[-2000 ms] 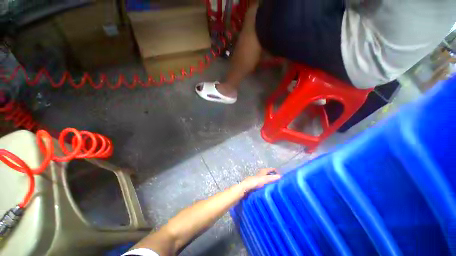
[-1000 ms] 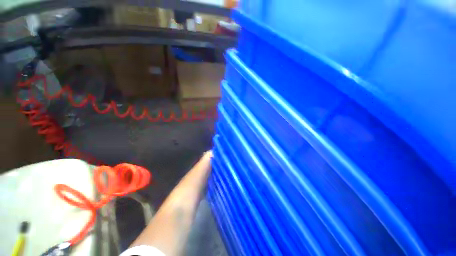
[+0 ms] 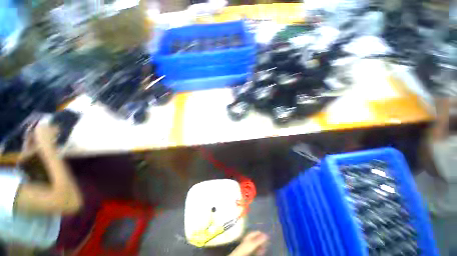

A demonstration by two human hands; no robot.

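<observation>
A tall stack of blue plastic trays [image 3: 313, 215] stands on the floor at the lower right, and its top tray holds many small dark and silver modules [image 3: 381, 210]. My left hand [image 3: 254, 243] is at the bottom edge between the beige stool [image 3: 213, 200] and the stack, apart from the trays. It is blurred and looks empty, with its fingers partly curled; whether they are closed is unclear. My right hand is out of the picture.
Across the front runs a bench [image 3: 205, 120] with a blue tray [image 3: 205, 60] and heaps of black housings [image 3: 285, 90]. A yellow tool [image 3: 203, 236] and red coiled hose [image 3: 247, 192] lie on the stool. A person's arm [image 3: 55, 170] and a red stool [image 3: 120, 230] are at left.
The view has swung from close beside the tray stack up to the bench. My left hand was at the stack's side and is now away from it. The top tray's contents now show.
</observation>
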